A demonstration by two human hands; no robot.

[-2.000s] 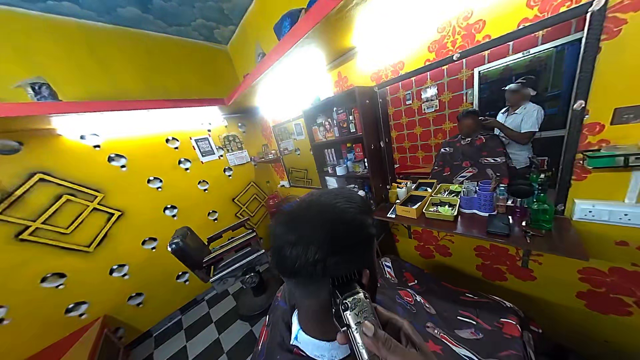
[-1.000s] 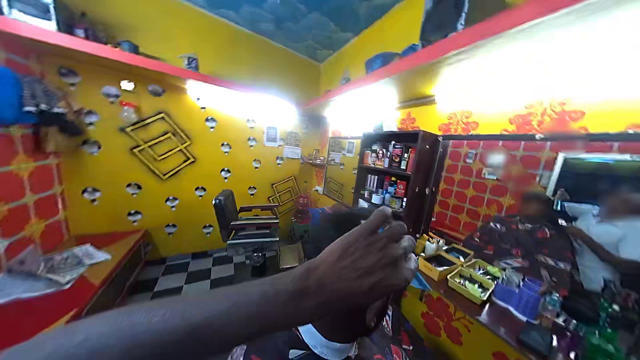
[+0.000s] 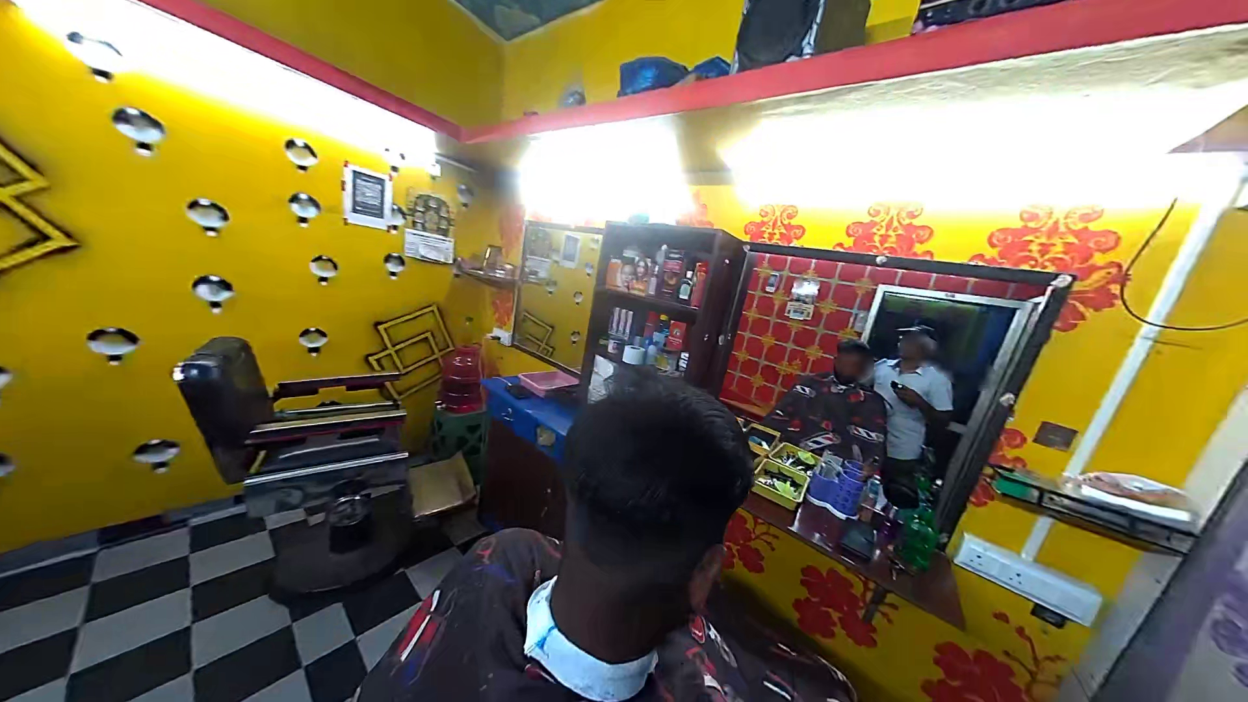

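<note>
A seated person's head point(image 3: 658, 468) fills the lower middle of the view, seen from behind, with short dark hair. A white neck strip point(image 3: 585, 648) circles the neck above a dark patterned barber's cape point(image 3: 468, 614). Neither of my hands shows directly in front of the camera. In the wall mirror point(image 3: 809, 331) the seated person appears in the cape, and a standing person in a white shirt has a small dark object at chest height, too small to name. The hair clipper seen earlier is not directly in view.
Beyond the person's left side stands a black barber chair point(image 3: 234, 409) on the checkered floor. A wooden counter point(image 3: 936, 585) under the mirror bears yellow baskets point(image 3: 783, 483), a purple basket point(image 3: 837, 487) and a green bottle point(image 3: 918, 536). A dark shelf unit point(image 3: 721, 244) stands behind the head.
The hand with the clipper at the nape, then the hand over the head, have both left the view. The camera view has swung left and back right.
</note>
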